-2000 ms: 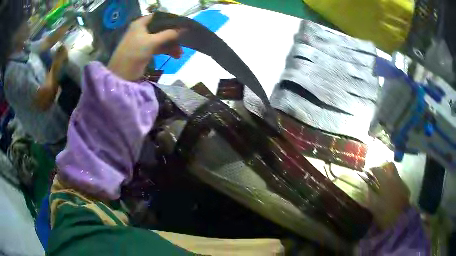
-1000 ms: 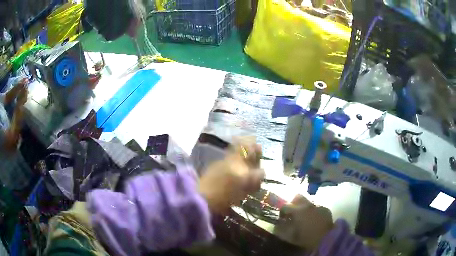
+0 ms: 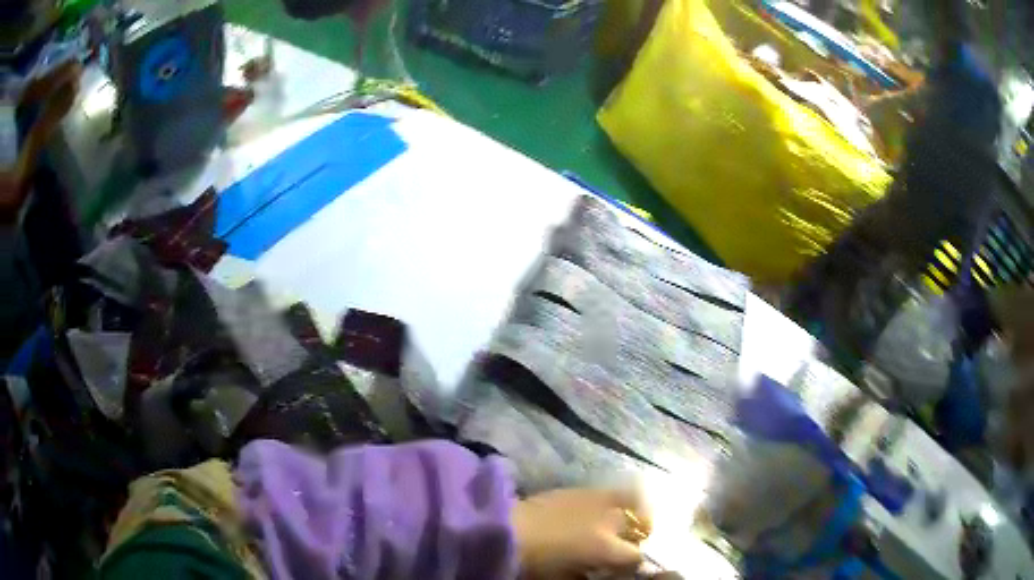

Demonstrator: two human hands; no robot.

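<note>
My left hand [image 3: 581,535], in a lilac sleeve, is at the bottom edge beside the bright glare near the machine head; its fingertips are washed out, and whether it holds anything is unclear. My right hand is not in view. Grey bands [image 3: 612,340] lie overlapped in a row just beyond my left hand, with dark gaps between them. The white sewing machine [image 3: 924,487] is blurred and cut off at the lower right, with a purple tie [image 3: 788,425] on it. The needle area is hidden by glare and the frame edge.
A loose pile of plaid and grey pieces [image 3: 272,391] lies at the left. Blue strips [image 3: 306,181] lie on the white table [image 3: 454,238]. Another machine [image 3: 170,85] stands at the upper left. A yellow sack [image 3: 726,147] and a dark crate [image 3: 510,34] stand on the green floor beyond.
My left hand first came down from the raised grey strip to the needle area, and now sits low at the frame's bottom. My right hand has left the picture. The view has shifted and tilted.
</note>
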